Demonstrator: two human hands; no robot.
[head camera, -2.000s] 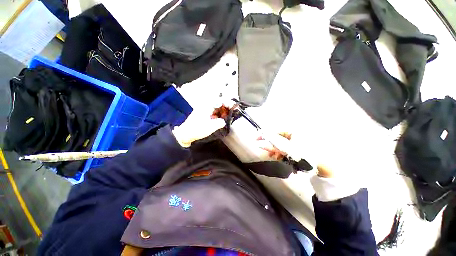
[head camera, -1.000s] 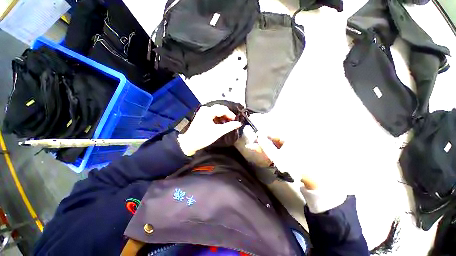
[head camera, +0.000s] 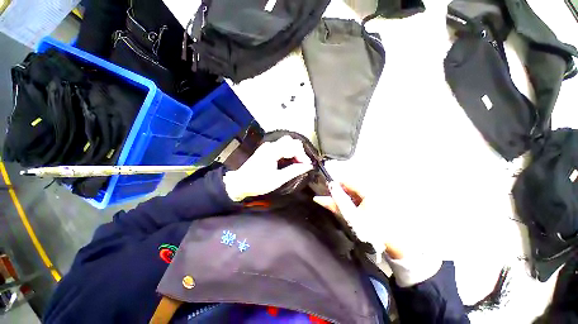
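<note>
A dark bag piece (head camera: 293, 185) lies against the apron at the table's near edge, under and between my hands. My left hand (head camera: 269, 169) pinches its upper edge between thumb and fingers. My right hand (head camera: 352, 212), in a pale covering, holds a slim dark metal tool (head camera: 323, 169). The tool's tip is at the edge of the piece, close to my left fingertips. The lower part of the piece is hidden by my hands and blends with the apron. Whether the blades are open cannot be told.
A blue crate (head camera: 149, 120) of black pieces stands at left, with a pale rod (head camera: 108, 171) across it. A grey pouch (head camera: 345, 88) lies ahead. Black bags (head camera: 253, 38) lie behind and at right (head camera: 488, 95). Black thread (head camera: 497, 291) lies at near right.
The dark piece has come up into fuller view under my left hand. My right hand has moved left, and its tool now meets the piece's edge. The view has shifted slightly.
</note>
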